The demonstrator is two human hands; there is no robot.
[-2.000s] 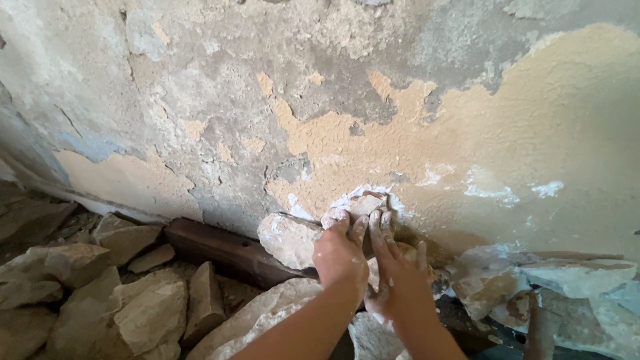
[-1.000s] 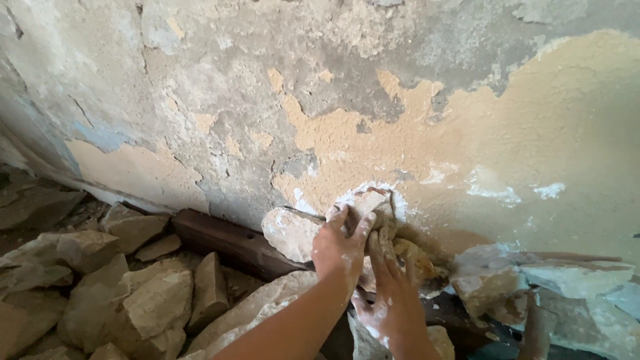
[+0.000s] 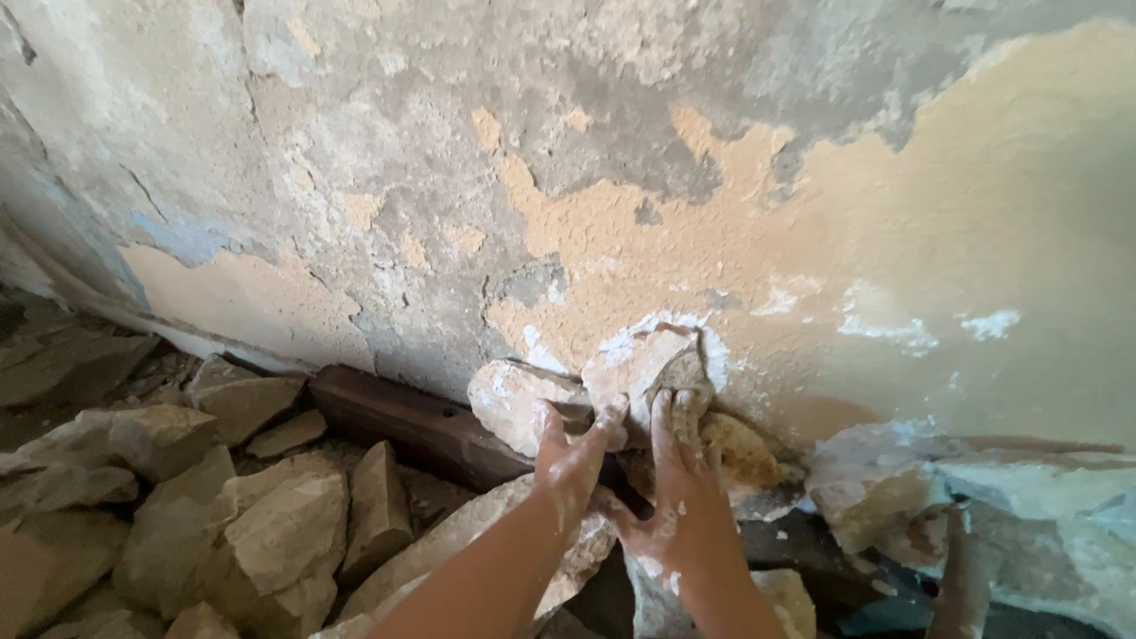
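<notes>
A rough stone ringed by white paste lies against the peeling plaster wall. My right hand, smeared with white, presses its fingertips on the lower face of that stone, fingers slightly spread. At the seam between it and a pale stone on the left rests my left hand, thumb and fingers apart, touching both stones. Under the ringed stone, right of my right hand, sits a yellowish-brown stone. Neither hand is closed around anything.
A dark beam runs along the wall's foot. Broken stones are heaped at the lower left, and a long stone lies under my left forearm. On the right are whitish stones and an upright bar-like piece.
My right hand has moved up from lower down onto the face of the ringed stone. My left hand has slid down from the stone's top left to its lower left edge.
</notes>
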